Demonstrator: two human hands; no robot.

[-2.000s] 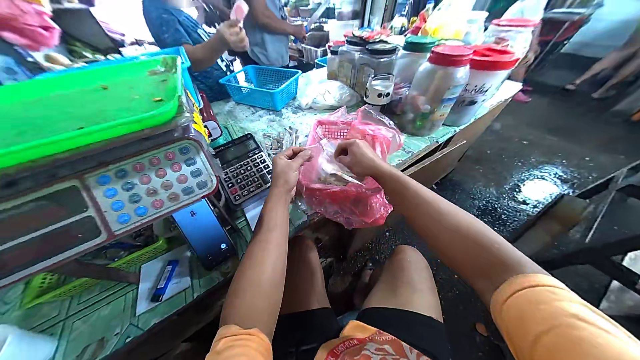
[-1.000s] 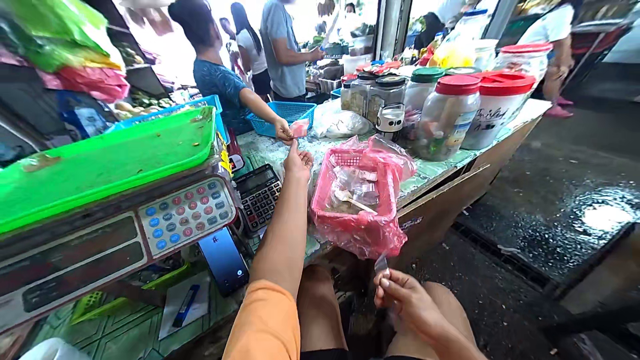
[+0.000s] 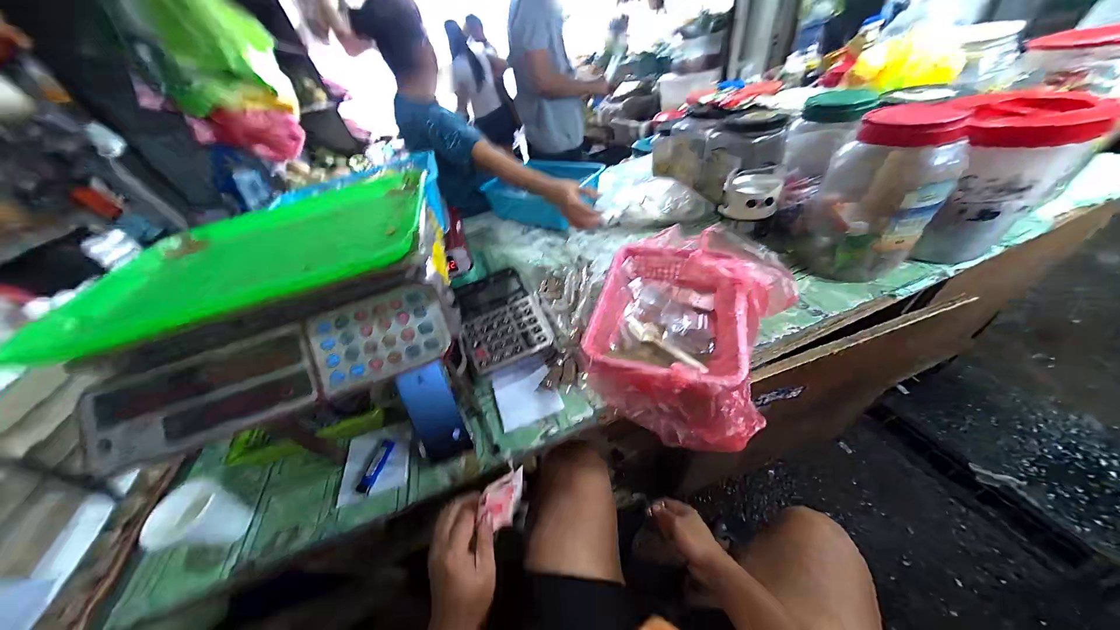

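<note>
My left hand (image 3: 464, 547) is low beside my knee, gripping a pinkish banknote (image 3: 501, 499) between thumb and fingers. Over my lap is my right hand (image 3: 687, 529), blurred; whether it holds anything cannot be told. Above the hands, at the counter's edge, sits a pink plastic basket (image 3: 598, 337) wrapped in a pink plastic bag, with clear plastic and a pale spoon-like utensil (image 3: 669, 346) inside. A calculator (image 3: 505, 324) lies left of the basket, near a sheet of white paper (image 3: 525, 398). Beyond it, another person's hand (image 3: 573, 203) reaches over the counter.
A scale with keypad (image 3: 381, 337) and green tray (image 3: 262, 254) stands at left. Near it are a blue smartphone (image 3: 433, 407), a blue pen (image 3: 374, 465) and a white roll (image 3: 197, 516). Lidded plastic jars (image 3: 892, 197) line the right. A blue basket (image 3: 525, 210) stands behind.
My left hand has come back from the other person's hand, now with the pinkish note, which was between the two hands. Earlier both my hands were at the pink basket. The view has turned left.
</note>
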